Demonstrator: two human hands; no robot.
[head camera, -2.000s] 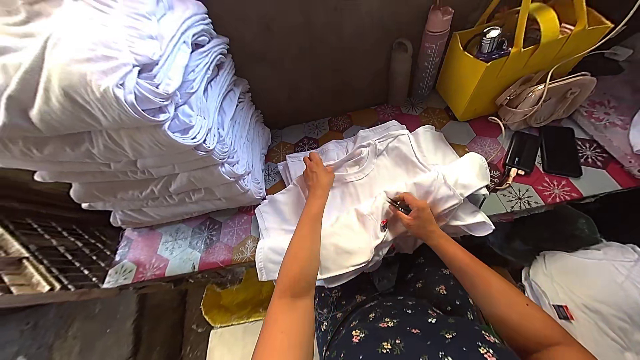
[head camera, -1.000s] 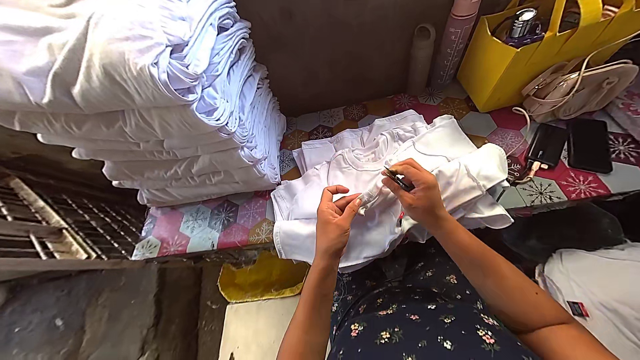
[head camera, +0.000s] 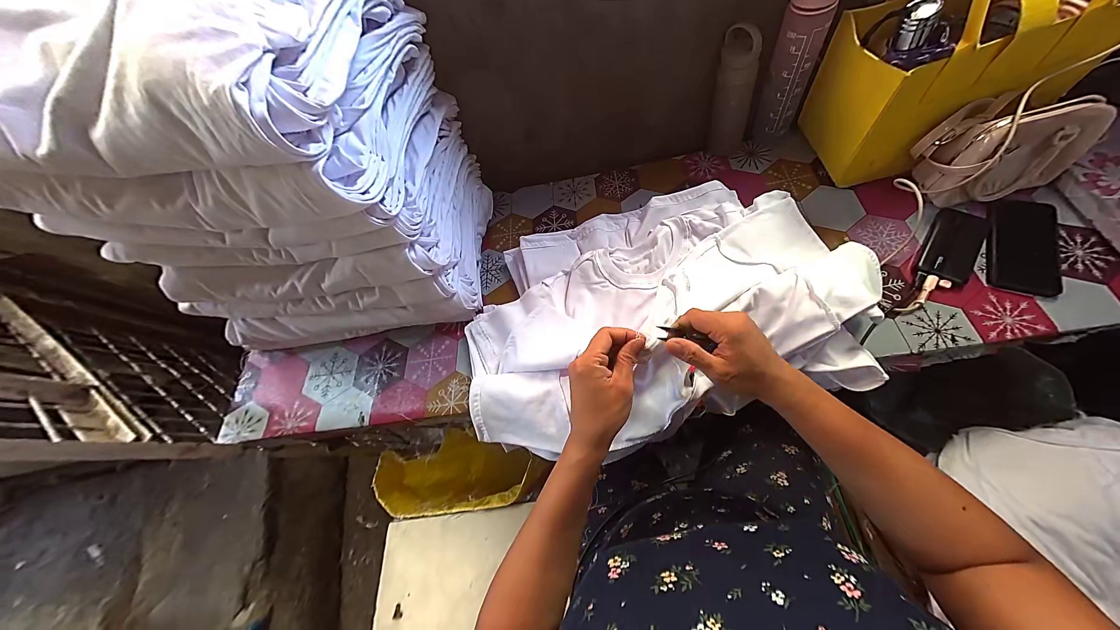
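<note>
Several white shirts (head camera: 560, 324) lie loosely piled in front of me, over the table edge and my lap. My left hand (head camera: 605, 376) pinches a bit of white fabric or thread at the top shirt between thumb and fingertips. Just to its right, my right hand (head camera: 731, 354) holds small dark thread snips (head camera: 674, 334), their points toward the left fingertips. The snips' handles are mostly hidden in my palm. A small red mark shows on the cloth below the right hand.
A tall stack of folded white garments (head camera: 289, 201) stands at left on the patterned tabletop (head camera: 350, 385). Behind are a grey bottle (head camera: 735, 87), a pink bottle (head camera: 798, 70) and a yellow bag (head camera: 862, 114). A beige bag (head camera: 1006, 149), a power bank (head camera: 949, 245) and a phone (head camera: 1024, 249) lie right.
Two seconds ago my hands were wide apart on the shirts; they have come together near the middle. Since one second ago the right hand with the snips has lowered to beside the left fingertips.
</note>
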